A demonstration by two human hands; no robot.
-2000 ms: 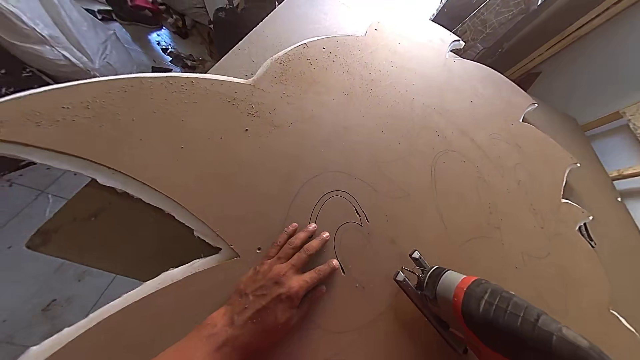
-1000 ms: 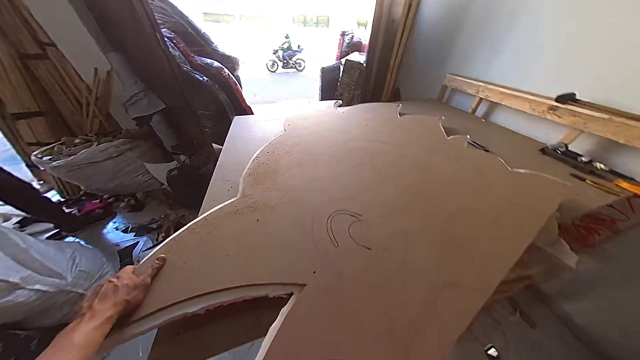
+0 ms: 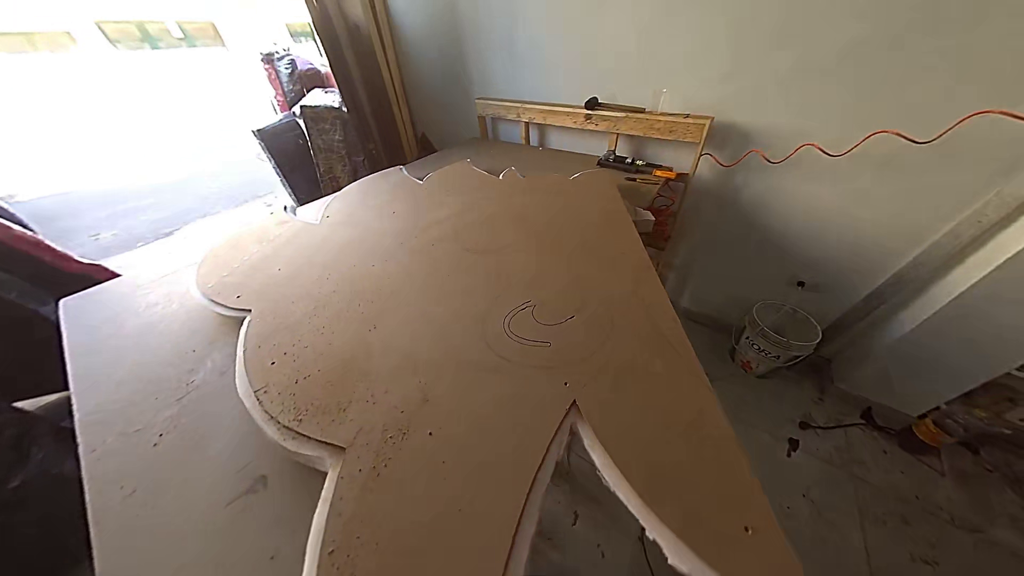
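Observation:
Neither my left hand nor my right hand shows in the head view now. A large brown fiberboard-like panel [image 3: 416, 280] with a scalloped, curved edge and thick white sides lies over a pale table [image 3: 176, 424]. Dark curved marker lines [image 3: 512, 324] form a hook shape on its middle. Sawdust is scattered along its left part, and a pointed opening cuts into its near side. A dark tool with an orange end [image 3: 632, 166] lies at the panel's far right; whether this is the jigsaw seen earlier I cannot tell.
Behind the panel a wooden frame [image 3: 592, 120] stands by the wall, a hammer-like tool [image 3: 614, 106] on top. An orange coiled hose or cord [image 3: 872, 140] runs along the wall. A white bucket [image 3: 776, 340] and a cable [image 3: 836, 426] are on the floor at right. Wrapped bundles [image 3: 324, 140] stand by the opening.
The left hand, on the panel by the marker lines and then at its edge, has left the view. The jigsaw seen two seconds ago at lower right is gone from there. The view has swung round.

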